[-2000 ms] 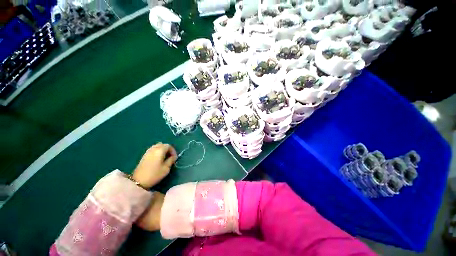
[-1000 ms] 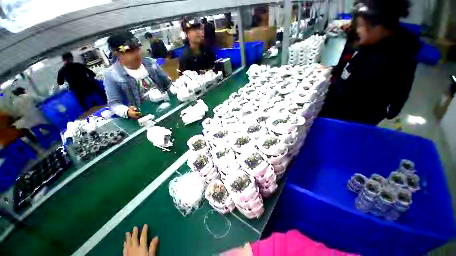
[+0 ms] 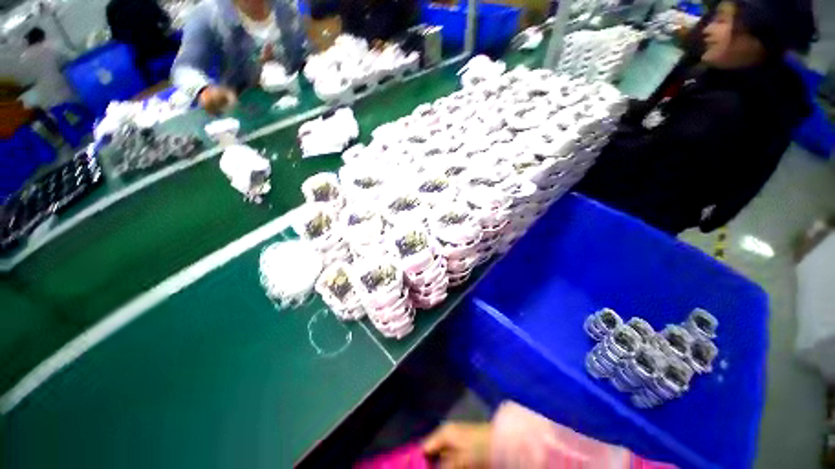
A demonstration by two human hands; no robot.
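Note:
Stacks of white round housings with boards showing in their open tops stand along the right part of the green bench. A tangled white cord bundle lies left of the front stacks. A thin single loop of cord lies on the bench below it. My right hand is low at the bottom edge, below the bench edge, with its fingers curled against pink fabric; it is blurred and I cannot tell if it grips it. My left hand is not in view.
A blue bin at the right holds clustered grey rings. White camera bodies lie on the green conveyor beyond the pale rail. A person in dark clothes stands behind the bin; another in a light blue sleeve works across the conveyor.
My left hand, over the bench a second ago, has left the picture. My right hand has come into view at the bottom. The view has shifted, moving the stacks and bin left and up.

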